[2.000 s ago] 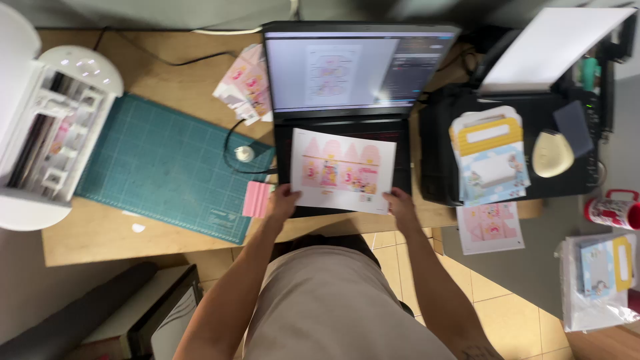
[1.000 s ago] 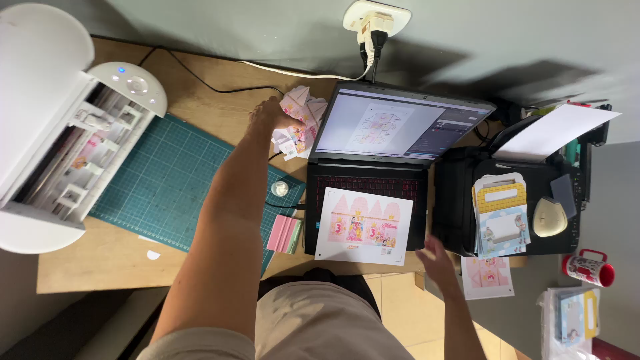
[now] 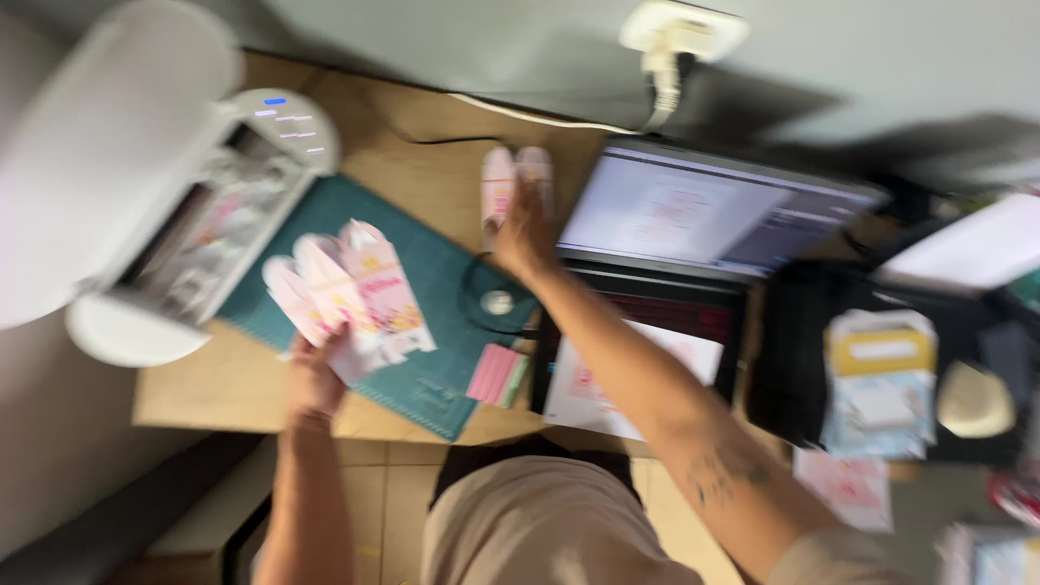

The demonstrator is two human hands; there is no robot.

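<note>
My left hand (image 3: pixel 318 370) holds several pink printed paper cutouts with pointed and rounded tops (image 3: pixel 357 296), fanned out above the green cutting mat (image 3: pixel 422 236). Beyond the mat, my right hand (image 3: pixel 524 231) is on more pink cutouts (image 3: pixel 498 183) lying on the wooden table beside the laptop; its fingers are blurred, so its grip is unclear. A printed sheet (image 3: pixel 601 390) rests on the laptop keyboard, partly hidden by my right forearm.
An open white cutting machine (image 3: pixel 203 219) stands at the left. The laptop's screen (image 3: pixel 691 207) is raised. Pink and green strips (image 3: pixel 496 374) lie at the mat's corner. A black printer (image 3: pixel 792 357) bears yellow-and-blue cutouts (image 3: pixel 881 390). Cables run along the table's back.
My left hand has moved from the pile of cutouts near the laptop to above the mat, with cutouts in it. My right hand has crossed from the laptop's right side to the cutouts behind.
</note>
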